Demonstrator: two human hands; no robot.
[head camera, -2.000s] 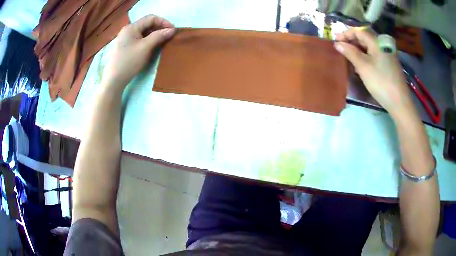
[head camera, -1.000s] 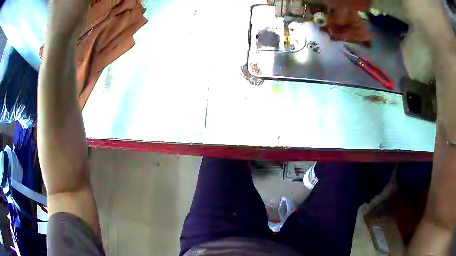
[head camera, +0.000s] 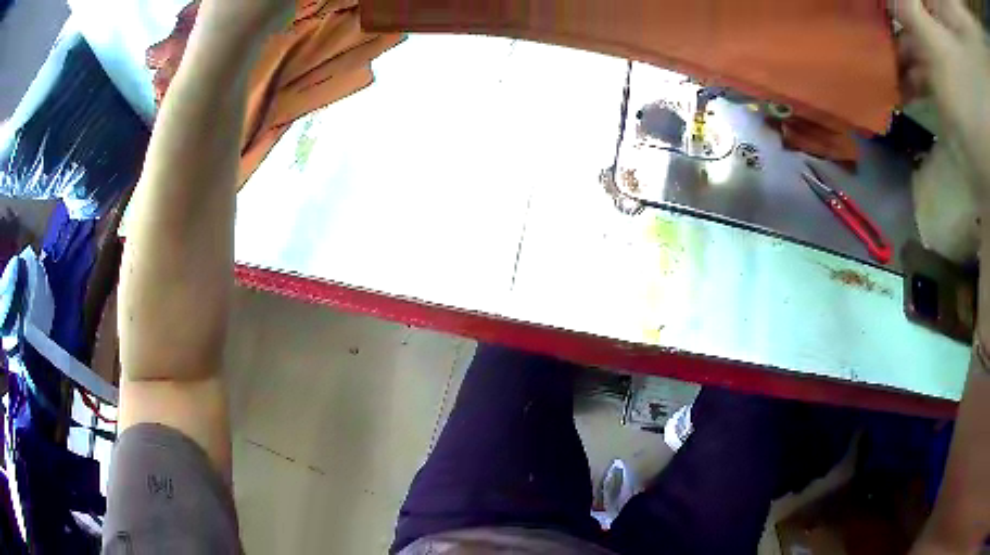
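Observation:
A rust-brown cloth panel (head camera: 651, 49) is stretched across the top of the view, above the table and over part of the machine bed. Its upper part is cut off. My right hand (head camera: 942, 49) grips its right end. My left hand (head camera: 252, 13) is at the top edge near the panel's left end; its fingers are mostly cut off, so its hold cannot be seen.
A pile of brown pieces (head camera: 315, 81) lies at left, partly behind my left arm. The machine bed (head camera: 695, 184) bears red-handled snips (head camera: 858, 222) and a brown scrap (head camera: 820, 139). A black phone-like object (head camera: 936, 291) lies at the right table edge (head camera: 521, 328).
One second ago no stretched panel was in view; now it spans the top. Two seconds ago it was lower, flat between both hands. The right hand has come back into view.

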